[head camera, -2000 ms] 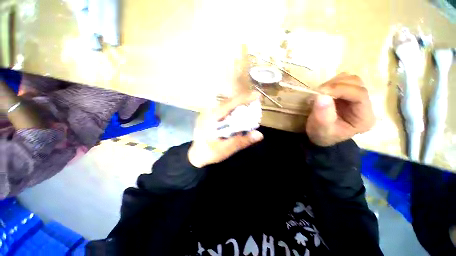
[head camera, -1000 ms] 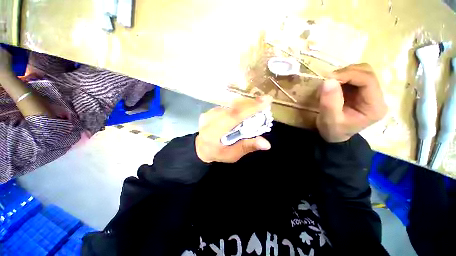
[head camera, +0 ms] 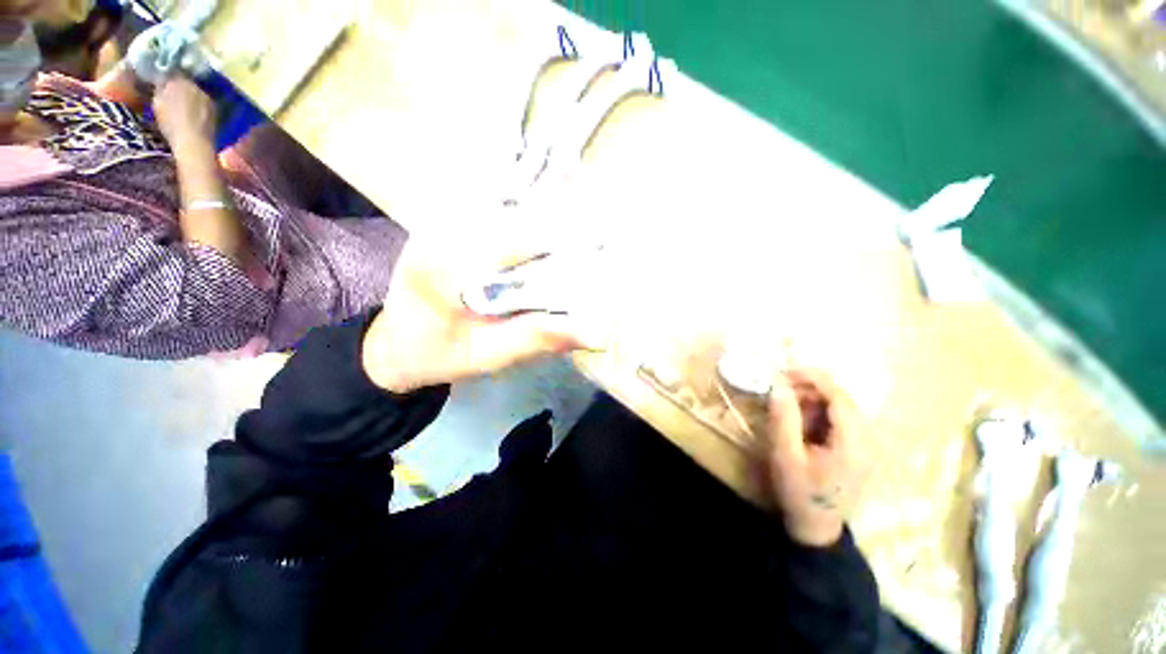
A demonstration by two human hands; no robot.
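My left hand (head camera: 441,326) is closed around a pale leg-shaped part (head camera: 518,288). Its wide end shows above the fist, with a small dark patch, and the rest is hidden. My right hand (head camera: 806,447) is near the small white dish (head camera: 747,371), fingertips together beside its rim. The strong glare hides whether a stick is between them. Thin sticks (head camera: 697,406) lie on the bench by the dish, left of my right hand.
Two pale leg parts (head camera: 1001,543) lie at right. More leg parts with dark loops (head camera: 601,90) lie at the upper middle. A crumpled white scrap (head camera: 942,236) is beside the green conveyor belt (head camera: 818,96). A seated person (head camera: 154,268) is at left.
The view has swung, bringing in the conveyor, the white scrap and the upper leg parts. My left hand, still around the part, is now farther from my right hand.
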